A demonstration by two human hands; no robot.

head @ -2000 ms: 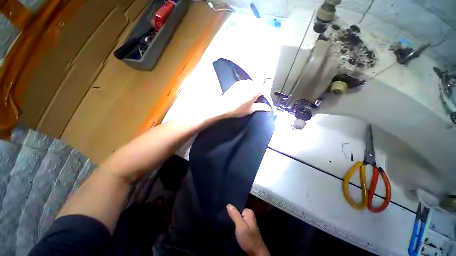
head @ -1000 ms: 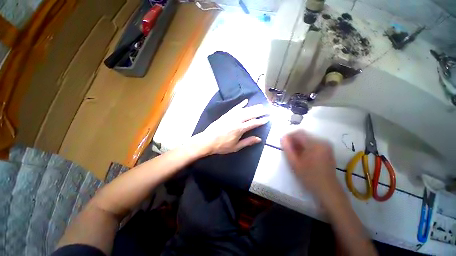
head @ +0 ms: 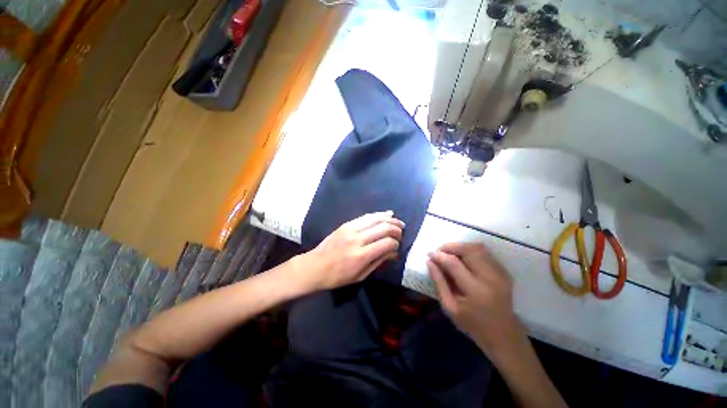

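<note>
A long, tapering dark garment piece (head: 373, 171) lies on the white machine table, its narrow end folded over at the top and its lower end reaching the table's front edge. Its right edge is beside the presser foot and needle area (head: 438, 155), which glare partly hides. My left hand (head: 363, 249) rests on the piece near the table edge, fingers together; whether it pinches the cloth cannot be told. My right hand (head: 470, 287) is just right of the piece, over the table, with thumb and fingertips close together; no held thing can be made out.
The sewing machine (head: 582, 119) stands at the upper right. Shears (head: 588, 255) with yellow and red-orange handles and light blue snips (head: 675, 327) lie at the right. A grey tool tray (head: 227, 94) sits on the cardboard extension (head: 171, 159) at the left.
The left hand has moved down the piece from beside the needle area. The right hand has come up from the lower part of the piece to the table. The piece's narrow end lies farther out.
</note>
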